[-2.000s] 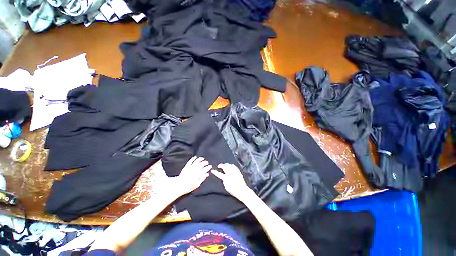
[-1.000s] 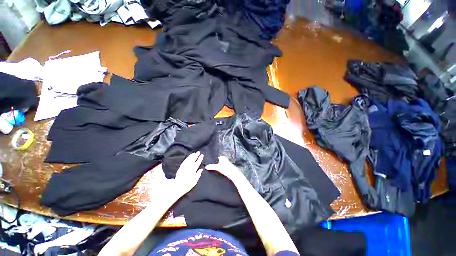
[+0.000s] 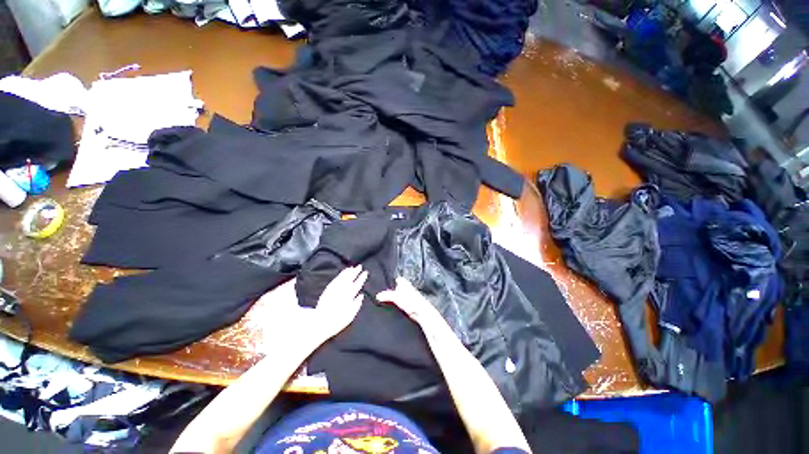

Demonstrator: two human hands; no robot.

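A black jacket (image 3: 368, 346) lies spread at the table's front edge, its shiny wrinkled lining (image 3: 483, 310) turned up on the right, with a tiny pale label low on it. My left hand (image 3: 340, 297) lies flat on the matt black shell. My right hand (image 3: 408, 300) rests just to its right, fingers on the cloth near the lining's edge. Whether the fingers pinch any cloth cannot be told.
Black garments (image 3: 346, 133) are heaped behind and left. White paper (image 3: 133, 120) and yellow tape (image 3: 43, 218) lie left. A dark grey lining piece (image 3: 594, 226) and navy garments (image 3: 710, 266) lie right. A blue bin (image 3: 656, 421) stands below the right edge.
The camera view has shifted. My right hand has moved slightly apart from my left hand since a second ago. The garments lie almost as before.
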